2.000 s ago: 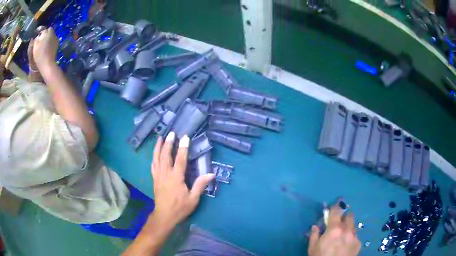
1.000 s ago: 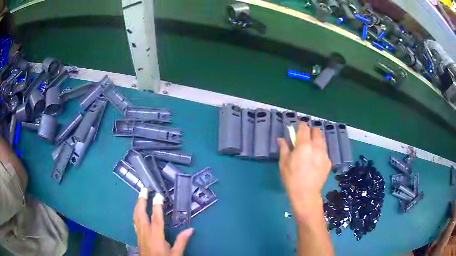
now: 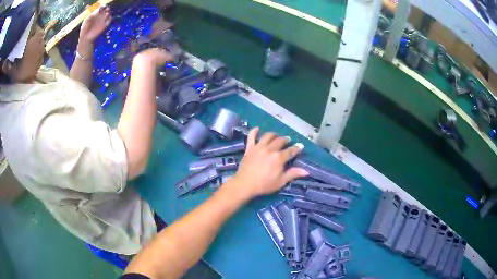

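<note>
My left hand (image 3: 268, 166) reaches over the loose grey housing shells, palm down, with white covers on two fingertips. It lies at the upper part of the heap and hides some shells under it; whether it grips one cannot be told. More grey housing shells (image 3: 291, 231) lie loose below and right of the hand, some with the ribbed inside up. Fitted housings (image 3: 417, 231) with dark ovals at their upper ends stand side by side in a row at the right bench edge. My right hand is out of the picture.
A person (image 3: 76, 147) in a pale shirt sits at the left, arms over blue pieces. Grey round-headed units (image 3: 188, 101) lie between that person and my hand. A white metal upright (image 3: 349, 71) rises behind the bench edge. A dark green belt (image 3: 294, 71) runs beyond, carrying grey units.
The view has swung left. My left hand has moved from the nearer shells to the farther part of the heap. My right hand and the black pile have left the picture.
</note>
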